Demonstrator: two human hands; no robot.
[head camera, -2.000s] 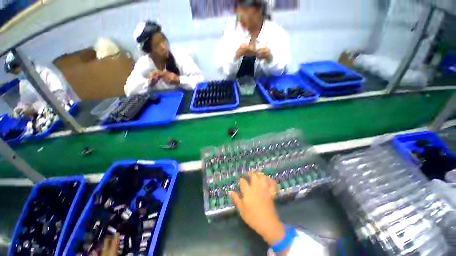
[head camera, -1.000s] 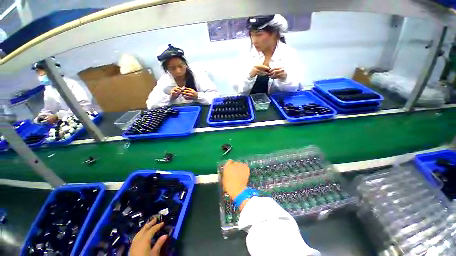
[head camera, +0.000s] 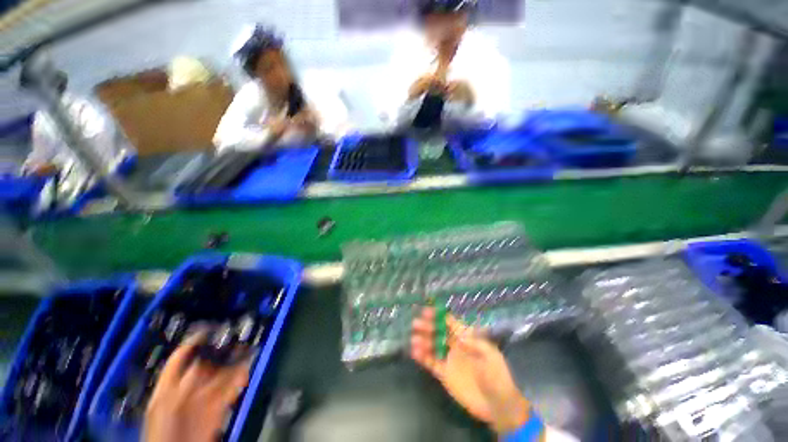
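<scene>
My right hand (head camera: 471, 371), with a blue strap at the wrist, holds a narrow green circuit board (head camera: 441, 329) upright at the fingers, over the front edge of the clear blister tray (head camera: 371, 349). Rows of green boards fill much of that tray. My left hand (head camera: 192, 393) is over the right-hand blue bin of black housings (head camera: 285, 302). A dark piece, seemingly a black housing (head camera: 220, 350), is at its fingertips. The frame is blurred, so the exact grip is unclear.
A second blue bin (head camera: 26, 363) holds black parts at far left. Empty clear trays (head camera: 683, 345) are stacked at right, beside another blue bin (head camera: 721, 250). The green conveyor (head camera: 415, 207) carries small dark units. Several people in white coats sit behind blue trays across it.
My right hand has moved from the tray's left side to its front and now holds a green board. My left hand has lifted from among the housings with a dark piece. The view has shifted.
</scene>
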